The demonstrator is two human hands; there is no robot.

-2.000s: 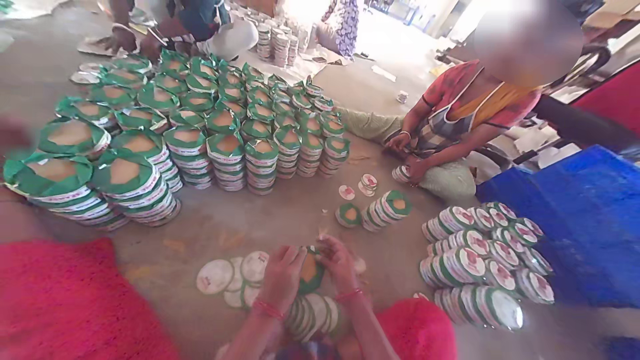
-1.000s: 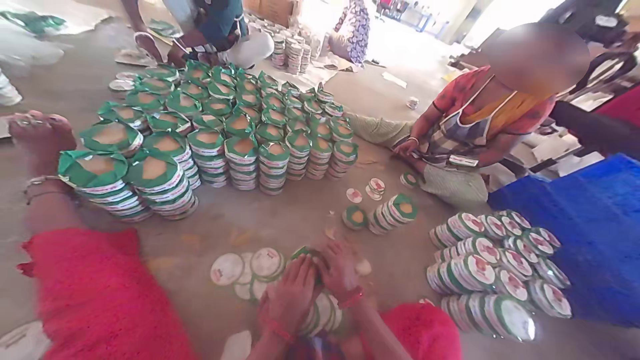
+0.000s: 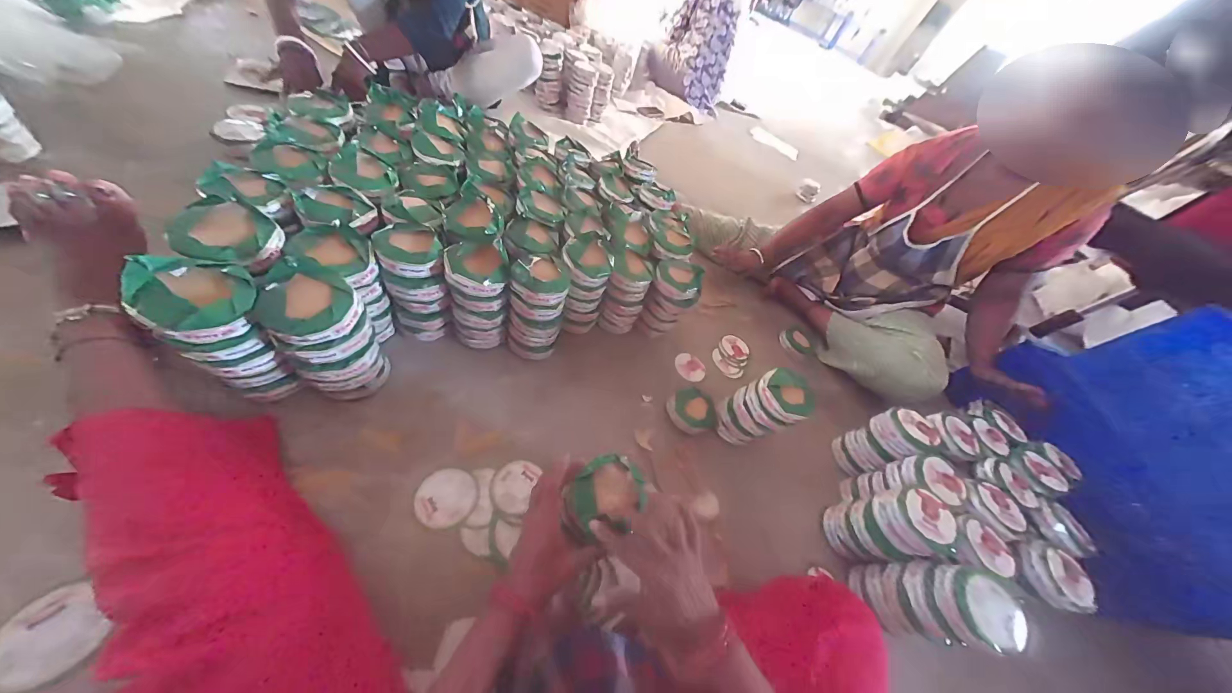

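Observation:
Between my hands is a round packet wrapped in green paper [image 3: 606, 491], its brownish centre showing at the top. My left hand [image 3: 551, 539] grips its left side. My right hand [image 3: 659, 544] lies against its lower right side, fingers partly bent and blurred. Under my hands, partly hidden, are more round pieces with pale faces. Several round printed labels [image 3: 446, 499] lie flat on the floor just left of my left hand. Ahead and to the right, a single green-rimmed packet [image 3: 691, 410] stands beside a leaning row of similar packets [image 3: 767, 404].
Many stacks of green-wrapped packets [image 3: 476, 260] stand ahead to the left. On the right are rows of labelled packets [image 3: 929, 515] beside a blue sheet [image 3: 1155, 462]. A person [image 3: 895, 241] sits at the right; another person's hands [image 3: 318, 72] are at the top left.
The green-wrapped packet, mostly covered by my hands a second ago, now shows between them. The seated person's hands have moved apart, one now on the blue sheet.

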